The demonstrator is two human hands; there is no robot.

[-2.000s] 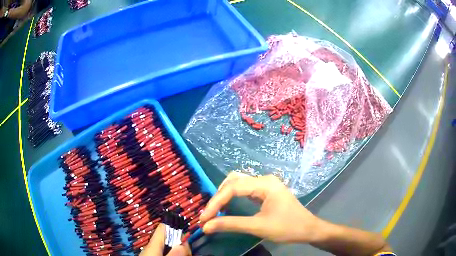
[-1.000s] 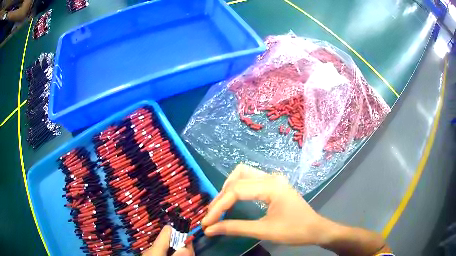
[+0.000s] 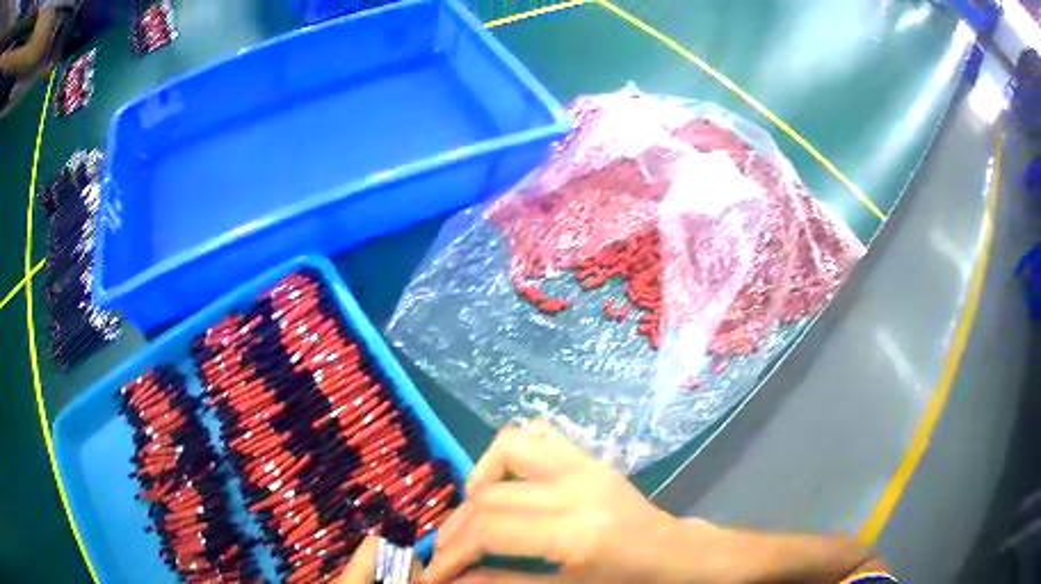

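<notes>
My left hand (image 3: 363,564) is cut off by the bottom edge and holds a small bunch of black-and-white rods (image 3: 394,559) over the shallow tray. My right hand (image 3: 548,508) is bare and close beside it, fingertips together at the bunch; whether they hold a piece is hidden. The light blue shallow tray (image 3: 101,420) lies at lower left with rows of assembled red-and-black pieces (image 3: 343,394). The open clear plastic bag (image 3: 491,342) of red sleeves (image 3: 622,268) lies right of it.
A deeper blue bin (image 3: 308,143) stands behind the tray. A pile of black-and-white rods (image 3: 74,262) lies left of it. Small red-and-black bundles (image 3: 154,25) lie farther back. Another person's arm (image 3: 29,46) shows at top left. The bench edge and grey floor (image 3: 845,399) are at right.
My right hand has come in closer to my left hand, and its fingers have drawn together. The whole view has shifted, so the bag and bin sit slightly lower and farther left.
</notes>
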